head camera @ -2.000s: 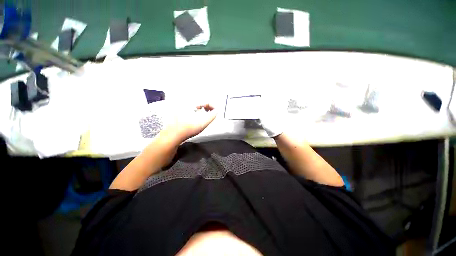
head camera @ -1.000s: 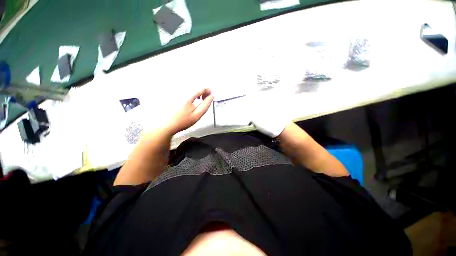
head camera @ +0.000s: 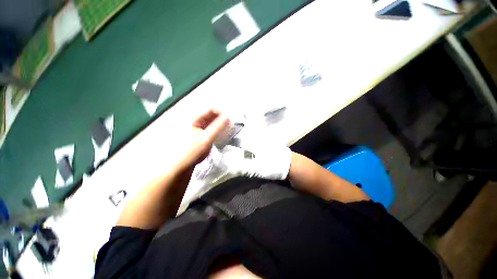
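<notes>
My bare left hand (head camera: 202,139) is over the front part of the white bench, fingers curled and slightly apart. My right hand (head camera: 260,162), in a white glove, is low beside it, close to my body. Between the hands is a small pale piece with a dark edge (head camera: 235,131), blurred. White glare hides where it ends and whether either hand grips it. A clear, crinkled bag (head camera: 309,75) and a small grey-edged piece (head camera: 275,114) lie on the bench to the right.
Dark flat units (head camera: 149,90) on white sheets lie along the green conveyor (head camera: 185,49). Green circuit panels (head camera: 101,16) are across it. A dark device (head camera: 395,10) lies far right. Black blocks (head camera: 44,245) lie far left. A blue stool (head camera: 364,175) is below the bench.
The view has turned strongly. My hands have come closer together. The dark-edged rectangle that lay between them no longer shows its full outline.
</notes>
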